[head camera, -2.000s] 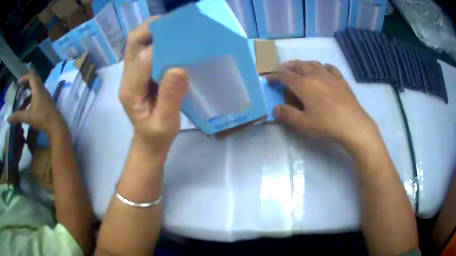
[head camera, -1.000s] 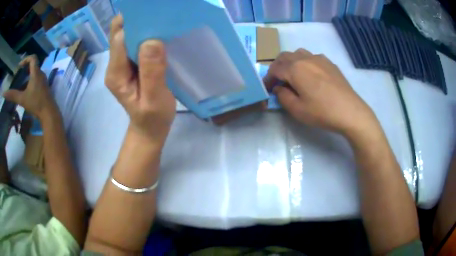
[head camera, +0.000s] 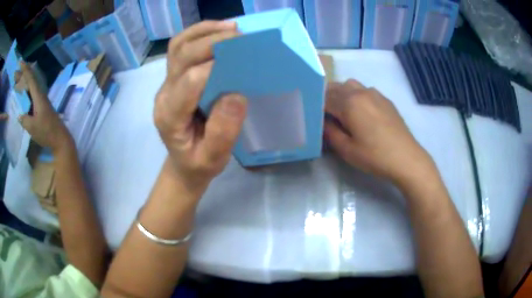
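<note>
A light blue carton (head camera: 274, 125) with a pale picture on its front stands tilted above the table in the middle. My left hand (head camera: 201, 105) grips its left side, thumb on the front and fingers behind. A tapered blue flap shows at the carton's top. My right hand (head camera: 364, 125) is at the carton's right edge, fingers bent; its fingertips are partly hidden behind the carton, so I cannot tell what they touch. A brown flap (head camera: 328, 65) shows just behind the carton, above my right hand.
Erected cartons (head camera: 332, 23) stand in a row at the back, more at back left. A fanned row of dark slim parts (head camera: 458, 78) lies at right, a clear plastic bag (head camera: 499, 35) behind it. At left, another person's hand (head camera: 44, 113) holds a blue-white carton beside a pile of flat blanks (head camera: 81, 99).
The carton in my left hand has moved right and down and stands more upright. My right hand stays beside its right edge. The neighbour's hand now holds a blue-white carton.
</note>
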